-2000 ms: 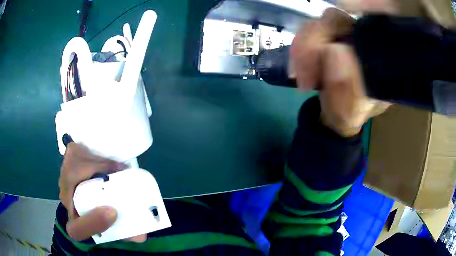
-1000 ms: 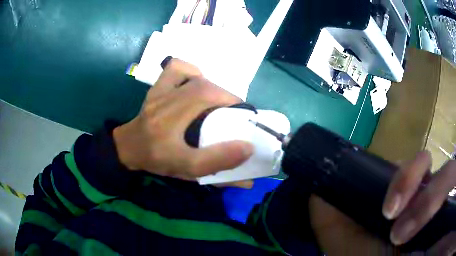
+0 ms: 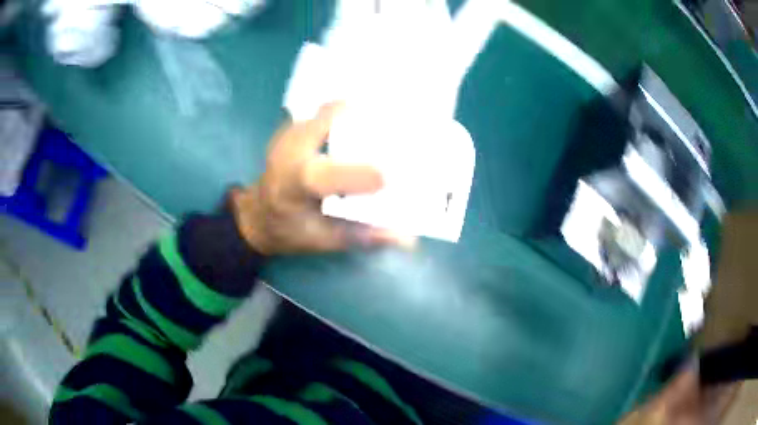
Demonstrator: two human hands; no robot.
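My left hand [image 3: 299,191] holds the white wall-mount bracket [image 3: 415,183] by its near edge, with the thumb on the plate. The bracket is joined to the white camera body [image 3: 378,75], which lies beyond it and is overexposed and blurred. A dark slot shows in the plate. My right hand [image 3: 686,403] is at the lower right corner, blurred and partly cut off. It is on the black electric screwdriver [image 3: 730,362], which the frame's right edge cuts; its tip cannot be made out.
The screw feeder [image 3: 615,236] stands on the green bench [image 3: 399,307] at right, with white pieces [image 3: 694,286] beside it and a brown carton [image 3: 738,282] at the right edge. Whitish plastic bags [image 3: 83,33] lie at upper left. A blue stool [image 3: 62,187] stands on the floor at left.
The screwdriver was at the bracket plate; my right hand has moved with it to the lower right corner. The view has turned, and more bench, bags and stool show at left.
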